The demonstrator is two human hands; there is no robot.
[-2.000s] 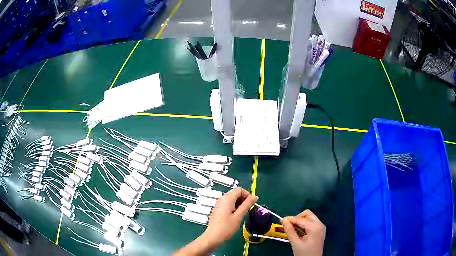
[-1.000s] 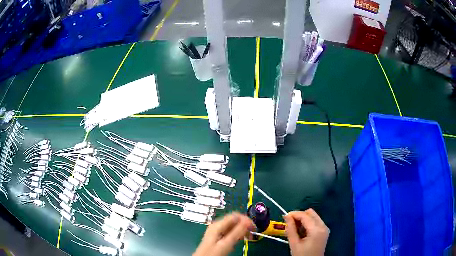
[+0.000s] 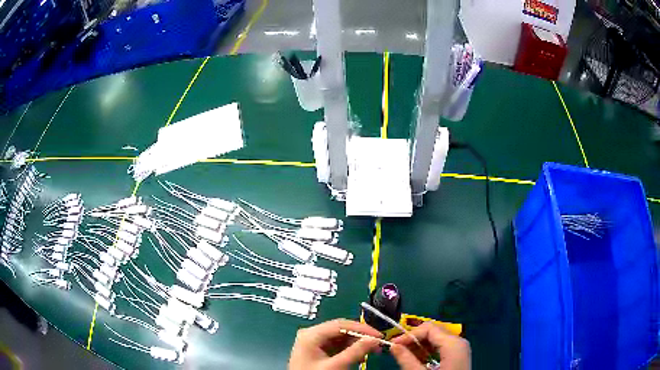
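My left hand (image 3: 327, 347), at the bottom centre, pinches a thin pale lead wire (image 3: 365, 336) between its fingertips. My right hand (image 3: 432, 348) is beside it, its fingertips almost touching the left ones, and holds the wires; a second pale strand (image 3: 383, 316) slants up and left from it. A small white end shows under the right fingers; the rest is hidden. The heat gun (image 3: 443, 326) lies just behind my hands, its yellow body partly covered and its dark nozzle upright with a pink-purple glow. White wired units (image 3: 295, 298) lie in slanting rows at left.
A blue bin (image 3: 537, 267) with thin pale wires (image 3: 582, 224) inside stands at right. A white twin-post stand (image 3: 379, 177) is behind the heat gun, with a pen cup (image 3: 309, 92) on its left post. White sheets (image 3: 199, 141) lie behind the rows. A black cord (image 3: 490, 195) curves right of the stand.
My left hand has come back to the right and now meets my right hand, in front of the nozzle. The strand's free end now sits lower, by the nozzle. The view has shifted slightly.
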